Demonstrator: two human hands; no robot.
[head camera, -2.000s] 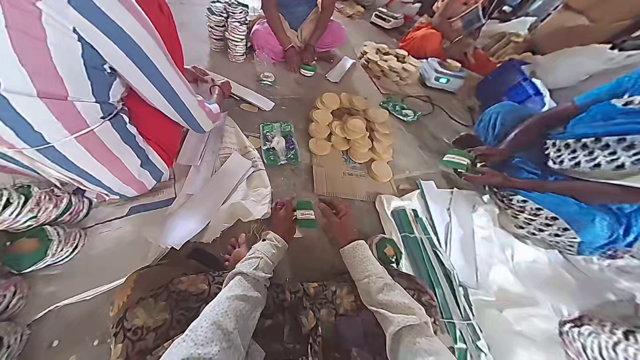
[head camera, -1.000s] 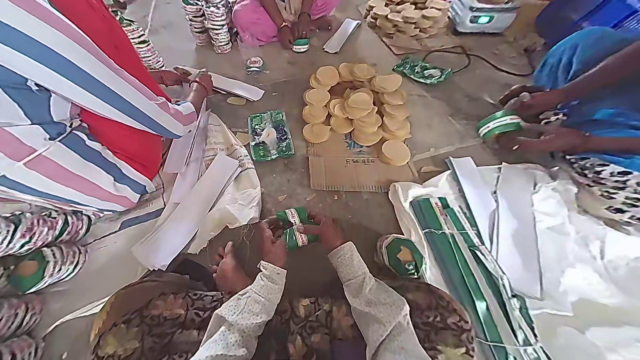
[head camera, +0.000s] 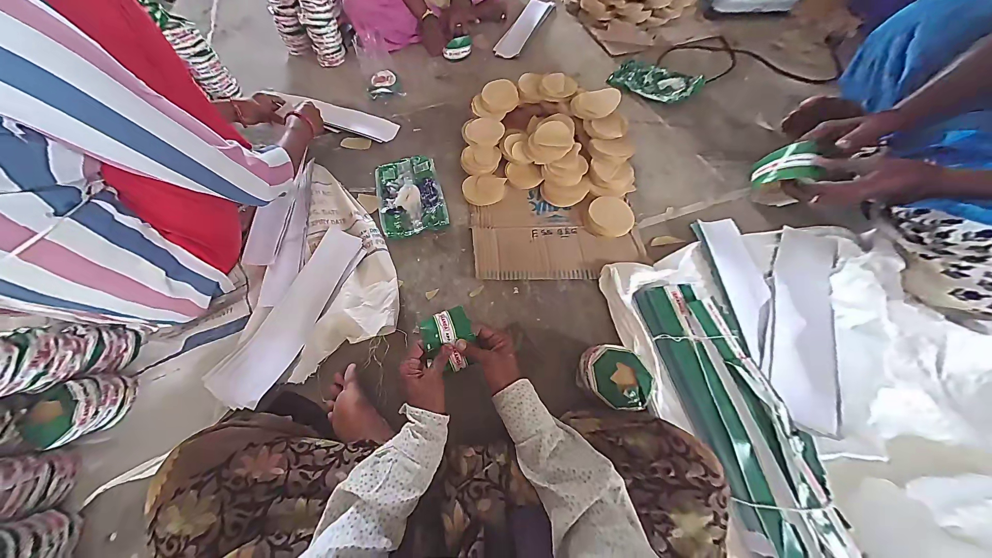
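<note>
Between my two hands, near the lower middle, is a green printed wrapper strip (head camera: 448, 327) with a white and red band, partly folded around on itself. My left hand (head camera: 425, 376) grips its lower left side, and my right hand (head camera: 494, 356) pinches its right side. Whether a disc is inside cannot be seen. To the right of my right hand, a wrapped round pack (head camera: 618, 377) with a green top and a tan opening rests on the floor. Beyond my hands, tan round discs (head camera: 554, 147) are heaped on a flattened cardboard piece (head camera: 554, 252).
Bundled green strips (head camera: 709, 387) and white paper strips lie on white sheeting at right. More paper strips (head camera: 291, 318) lie on a sack at left, beside stacked packs (head camera: 74, 403). A green plastic packet (head camera: 411, 198) sits by the cardboard. Co-workers' hands are at left, right and far side.
My hands have stayed together on the green strip, which is now turned and shows more of its flat face. The view has moved closer to the floor since the earliest frame.
</note>
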